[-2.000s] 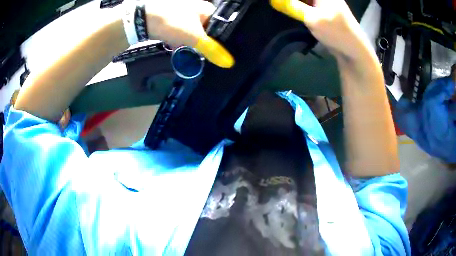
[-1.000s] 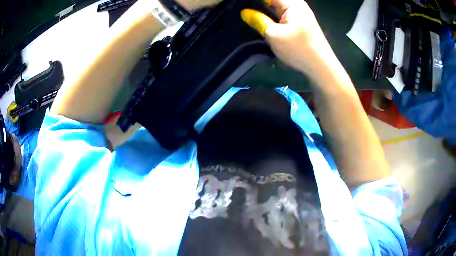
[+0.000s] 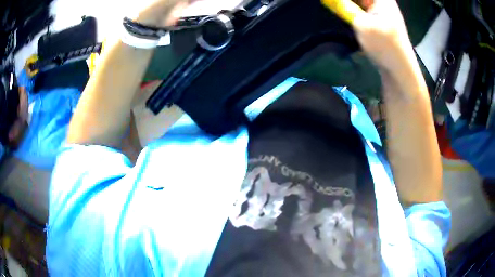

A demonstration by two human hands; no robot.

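Note:
A black control panel assembly (image 3: 271, 54) is held tilted in front of my chest, its lower left end down near my smock and its upper right end high. A ringed knob (image 3: 215, 31) and a narrow button strip (image 3: 176, 81) lie along its upper left edge. My right hand (image 3: 372, 19) grips the upper right end, its yellow-covered thumb on the black face; its other fingers are mostly hidden or cut off. My left hand (image 3: 176, 10) is blurred and cut by the top edge, beyond the knob side; whether it touches the panel does not show.
A dark green bench (image 3: 331, 67) lies behind the panel. Another black panel (image 3: 70, 40) is at the left, with a yellow-tipped finger at its end and a person in a blue smock (image 3: 54, 121) beside it. More panels (image 3: 448, 73) and a blue sleeve (image 3: 477, 143) are at the right.
The panel has moved up and right in view since a second ago, and my right hand has moved with it. My left hand shows beyond the knob side, at the top edge.

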